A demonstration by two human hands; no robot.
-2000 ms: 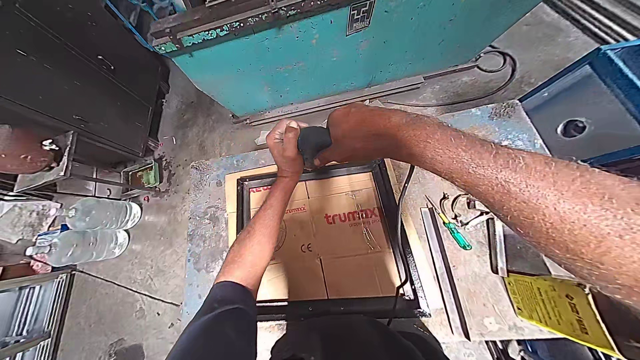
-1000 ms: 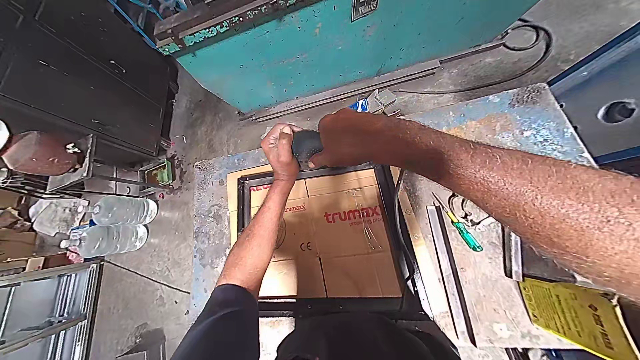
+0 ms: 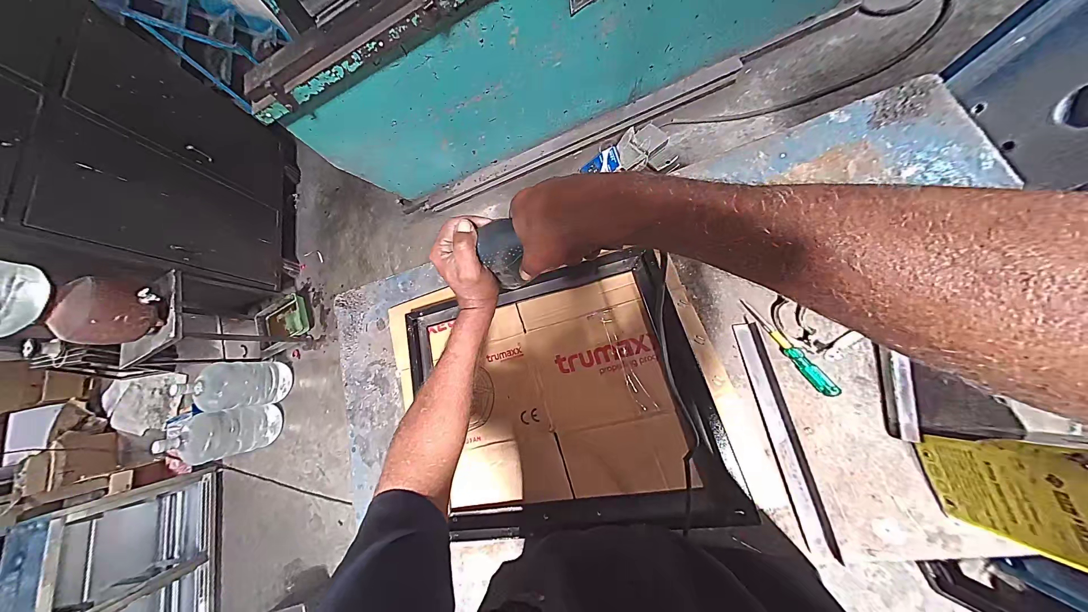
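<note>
My left hand (image 3: 465, 262) grips the left side of a dark, rounded power tool (image 3: 501, 251), its thumb on top. My right hand (image 3: 557, 225) is closed around the tool's right side, back of the hand up. The tool is over the far bar of a black metal frame (image 3: 595, 270); its working end is hidden. Inside the frame shows a printed cardboard sheet (image 3: 595, 425), under the frame and sticking out past its edges. A black cable (image 3: 676, 374) runs along the frame's right side toward me.
Right of the frame on the worktable (image 3: 892, 510) lie a metal bar (image 3: 786, 442), a green-handled screwdriver (image 3: 807, 370) and a yellow package (image 3: 1003, 493). A teal machine (image 3: 510, 85) stands beyond. Water bottles (image 3: 229, 433) lie on the floor at left, below dark cabinets (image 3: 153, 153).
Both hands stay on the tool at the frame's far bar. My right forearm now lies more level across the view. The view has shifted somewhat.
</note>
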